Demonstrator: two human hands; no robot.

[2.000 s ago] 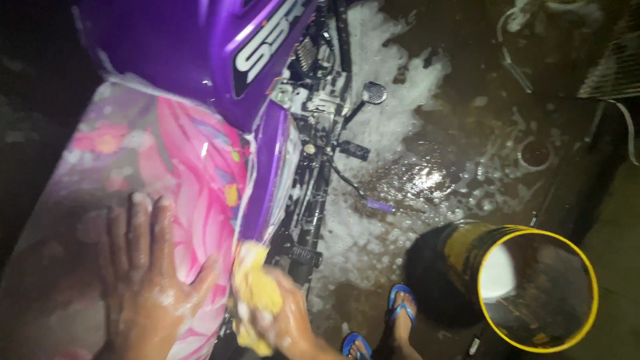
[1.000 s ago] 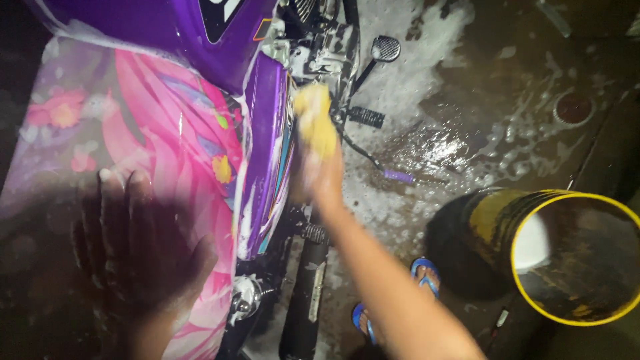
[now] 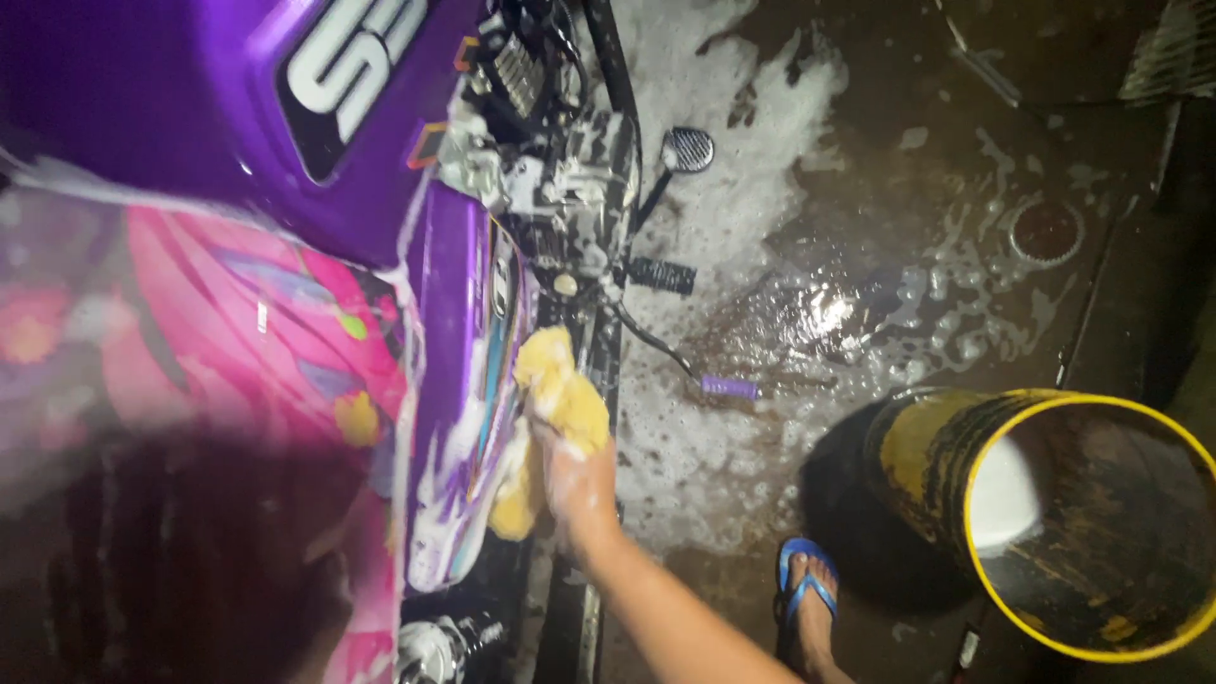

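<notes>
A wet yellow sponge or cloth [image 3: 568, 394] is in my right hand [image 3: 579, 489], against the outer edge of the motorcycle's purple side panel [image 3: 451, 313]. White suds streak the panel's lower end. To its left lies the seat [image 3: 256, 313], with a pink floral cover; above is the glossy purple fuel tank [image 3: 190, 104], edged with suds. A dark shadow lies over the lower left of the seat, and my left hand cannot be made out there. Foam also clings to the engine [image 3: 589, 180].
A yellow-rimmed bucket [image 3: 1092, 655] with a dark interior stands on the wet floor at lower right. Foam covers the floor beside the engine. A footpeg [image 3: 662, 275], a pedal [image 3: 689, 150] and a purple-sleeved lever [image 3: 730, 387] stick out. A foot in a blue flip-flop [image 3: 807, 570] is near the bucket.
My right hand, with the yellow sponge or cloth, has moved back from the engine to the side panel's edge. My left hand, seen over the seat earlier, is no longer discernible.
</notes>
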